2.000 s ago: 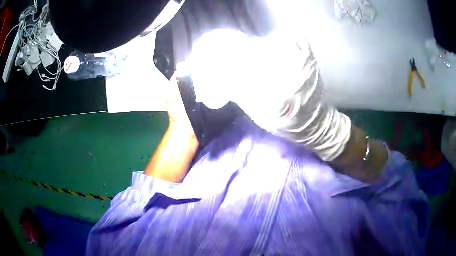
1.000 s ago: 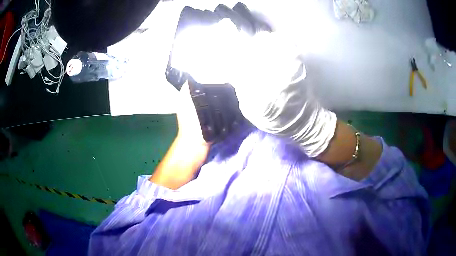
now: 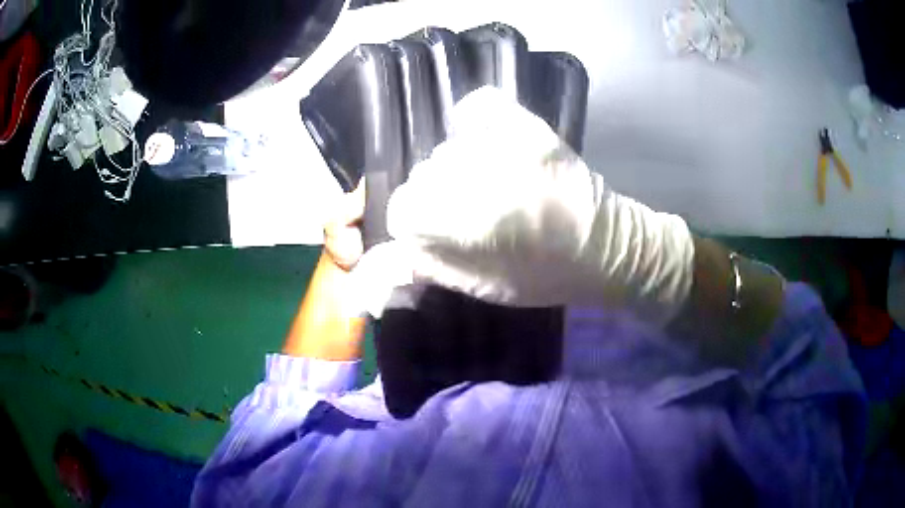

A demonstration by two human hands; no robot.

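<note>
A fanned bundle of several black cases (image 3: 382, 109) is held up in front of my chest. Their rounded top corners spread out above my gloved hand, and the dark lower part hangs below it. My left hand (image 3: 344, 230) looks bare and grips the bundle at its left edge, with most of its fingers hidden. My right hand (image 3: 506, 198) wears a white knit glove and lies across the front of the cases. Glare washes out its fingers, and I cannot tell whether it grips a case or a cloth.
A round black lamp head (image 3: 223, 45) is close at upper left. A clear bottle (image 3: 198, 149) and tangled white cables (image 3: 89, 124) lie at left. Yellow-handled cutters (image 3: 832, 169), crumpled white material (image 3: 703, 30) and clear plastic (image 3: 868, 109) lie on the white tabletop (image 3: 695, 149) at right.
The bundle has turned and fanned out, with more case corners showing and the lower part larger. My gloved hand has moved down across it. The glare over my hands has lessened.
</note>
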